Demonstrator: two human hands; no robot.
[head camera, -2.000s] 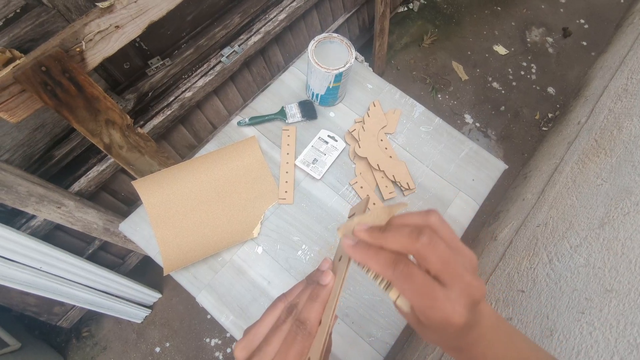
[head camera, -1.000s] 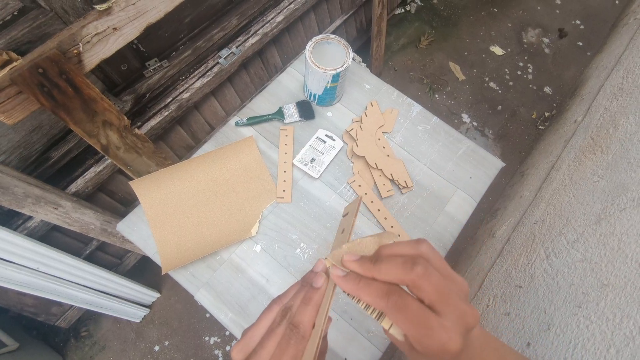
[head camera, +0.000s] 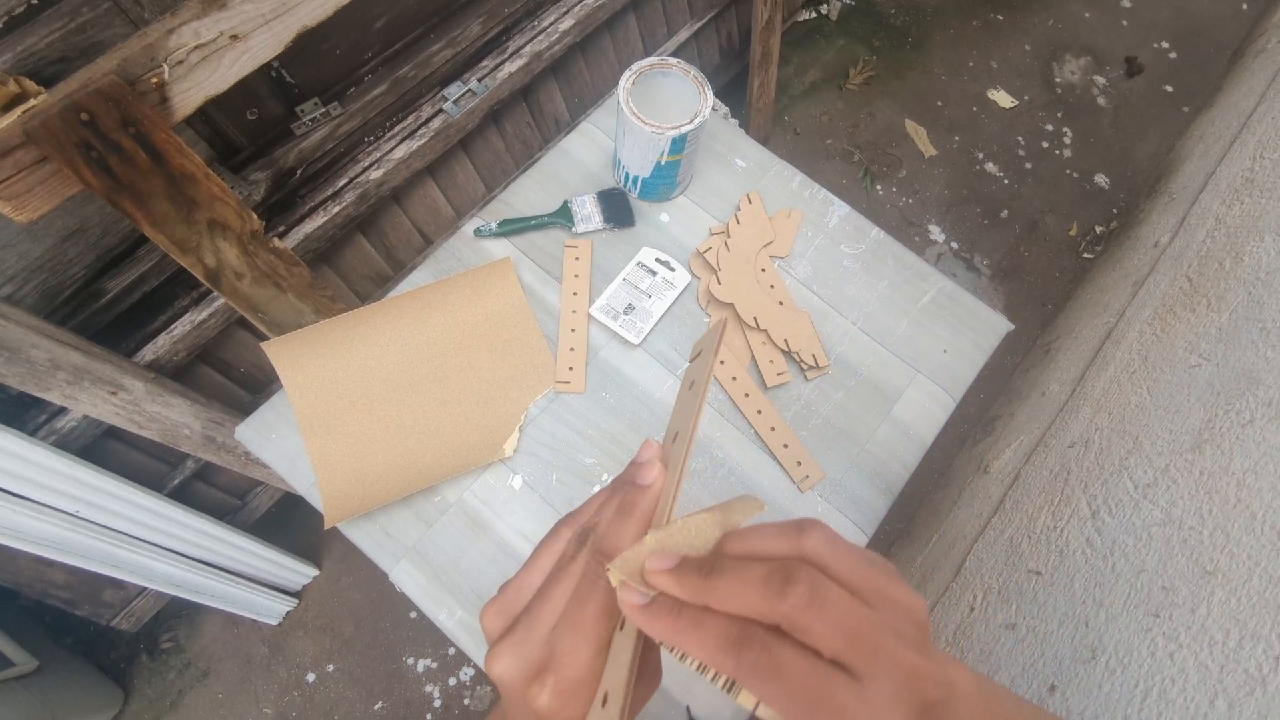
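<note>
My left hand (head camera: 580, 590) grips a long thin strip of fibreboard with holes (head camera: 680, 440), held tilted on edge above the table. Between the thumb and fingers of my right hand (head camera: 790, 610) is a small folded piece of sandpaper (head camera: 690, 540), which lies against the strip's edge just beyond my left hand. Part of a slotted piece (head camera: 710, 675) shows below my right hand; what holds it is hidden. Past the strip's far end lie scalloped, notched fibreboard pieces (head camera: 750, 270) in a pile, with punched strips (head camera: 770, 425) under them. Another punched strip (head camera: 572, 315) lies flat beside the large sandpaper sheet (head camera: 410, 390).
On the grey table (head camera: 910, 400) are a paint can (head camera: 660, 130) with drips, a green-handled paintbrush (head camera: 560, 217) and a blister card (head camera: 640, 295). Old timber (head camera: 170, 190) and white metal profiles (head camera: 140, 530) stand at the left; a rough wall (head camera: 1150, 450) runs along the right.
The held strip has tilted and stretches farther over the table than two seconds ago. My right hand with the folded sandpaper has moved nearer to me along it, from the strip's far end.
</note>
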